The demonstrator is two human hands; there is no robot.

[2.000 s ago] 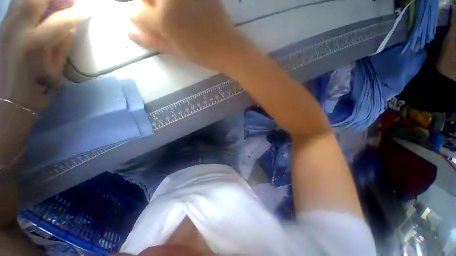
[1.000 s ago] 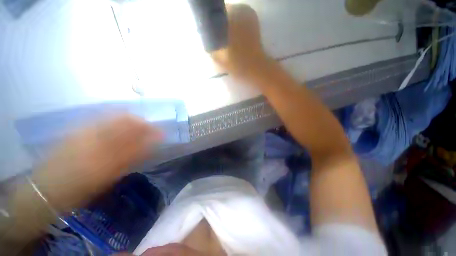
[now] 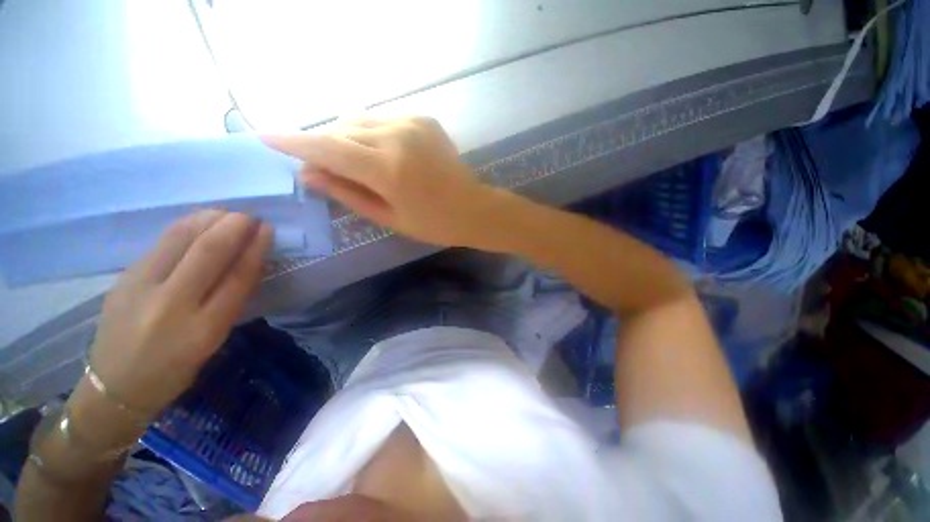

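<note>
A light blue fabric piece [image 3: 133, 184] lies flat and folded on the white table's front left, over part of the ruled edge. My left hand [image 3: 189, 296] is on its near edge, fingertips pressed together at a small folded part near its right end. My right hand [image 3: 382, 178] is at the fabric's right end, with the index finger at its far corner and the thumb near the fold. Whether the right fingers pinch the cloth or only touch it is hard to tell. Strong white glare washes out the machine bed behind the hands.
The grey ruled table edge [image 3: 612, 127] runs across the front. A white tape [image 3: 841, 82] hangs over its right end. Light blue cut pieces [image 3: 801, 219] hang at the right. A blue perforated basket [image 3: 219, 428] is below the table at the left, another blue basket [image 3: 678, 209] below right.
My right hand has come from the glare area and the dark block down to the fabric's right end. My left hand has settled on the fabric. The dark block is out of view.
</note>
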